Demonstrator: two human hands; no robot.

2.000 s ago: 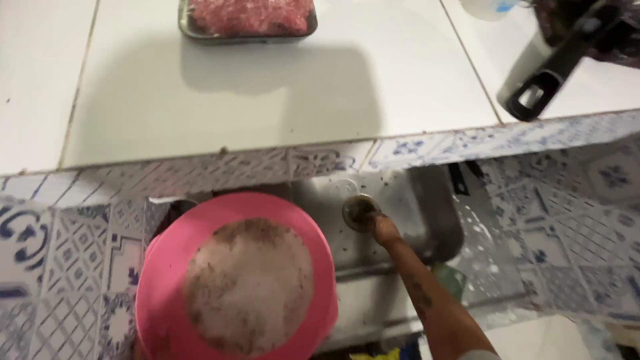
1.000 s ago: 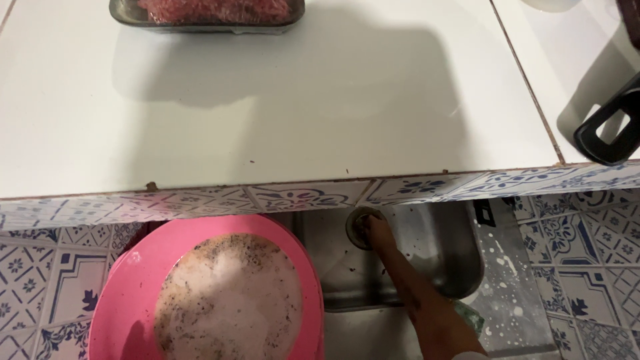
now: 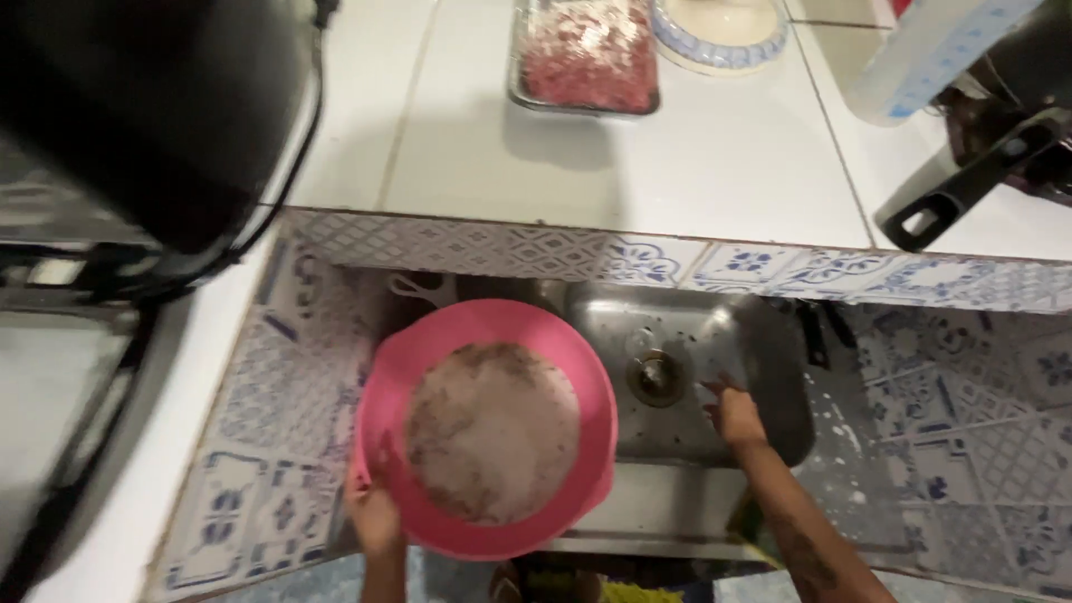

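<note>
My left hand (image 3: 374,512) grips the near left edge of a pink plastic basin (image 3: 590,402), which holds cloudy liquid (image 3: 494,431) with dark specks in it. The basin sits over the left part of a stainless steel sink (image 3: 775,377). In the sink's right part, my right hand (image 3: 737,414) is low over the bottom, to the right of the round drain (image 3: 657,377). Its fingers point left, and whether they hold anything is too blurred to tell. Small dark bits lie scattered around the drain.
Above the sink, a tiled counter (image 3: 720,184) bears a tray of ground meat (image 3: 590,63), a blue-and-white ceramic piece (image 3: 724,33), a translucent plastic container (image 3: 930,63) and a pan's black handle (image 3: 971,180). A large dark object (image 3: 167,109) hangs over the stove (image 3: 63,377) at left. Black handles (image 3: 812,335) lie right of the sink.
My right hand has moved off the drain to its right, leaving the drain uncovered. My left hand has come into view at the basin's edge. The view has shifted to take in the stove.
</note>
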